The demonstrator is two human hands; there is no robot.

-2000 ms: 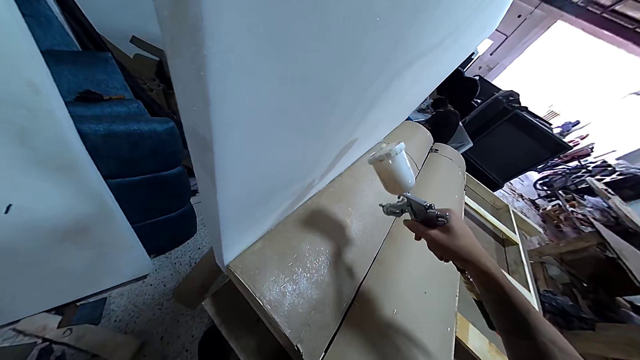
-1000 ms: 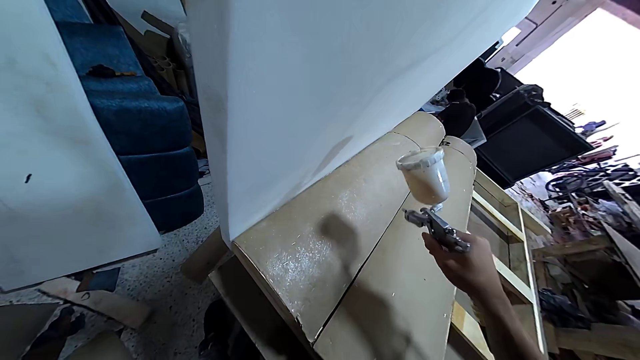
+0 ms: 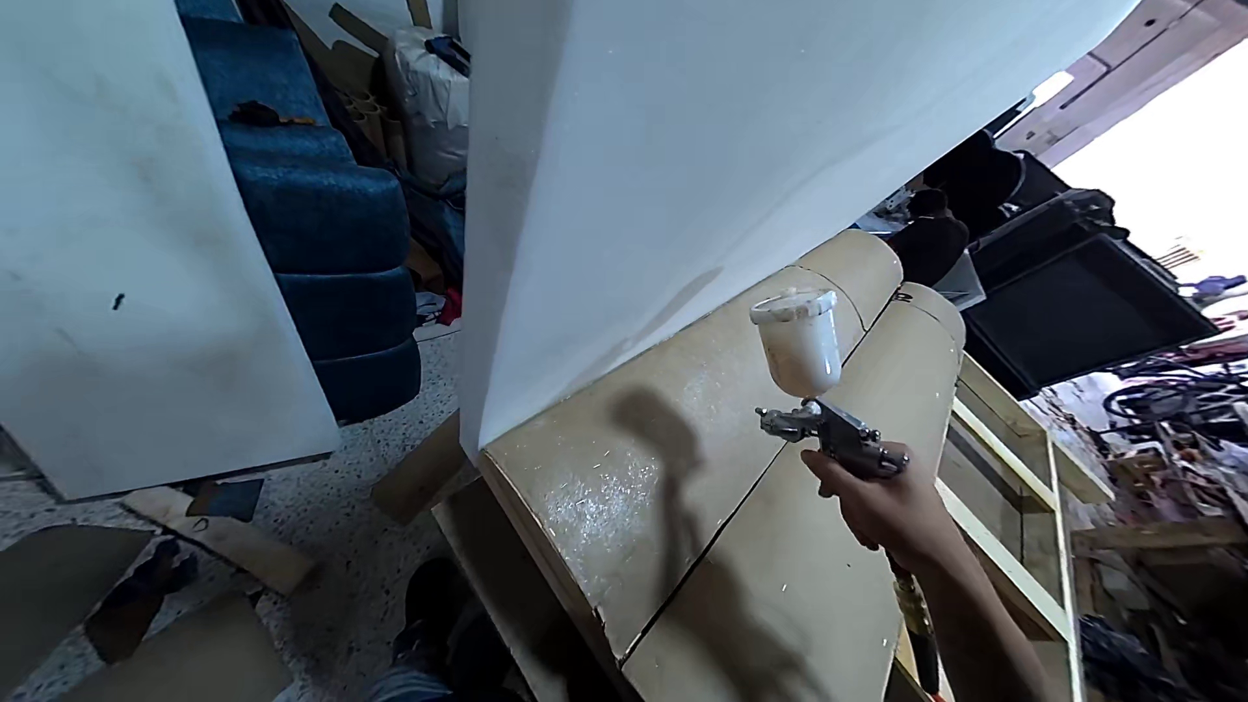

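Observation:
My right hand is closed around the handle of a metal spray gun, its nozzle pointing left. On top of the gun sits a translucent cup with pale liquid inside, and a hose runs down behind my wrist. Below and left of the nozzle lie two rounded tan panels side by side, with a dark seam between them. A wet, shiny patch shows on the nearer left panel, beside the shadow of the gun. My left hand is outside the view.
A large white panel rises along the tan panels' far side. Another white board stands at left, by blue upholstered cushions. Cardboard scraps lie on the speckled floor. A wooden frame is at right; a person is in the background.
The shiny patch on the left tan panel shows in all frames. My right hand holds the spray gun throughout, and the gun's cup stands more upright than two seconds ago.

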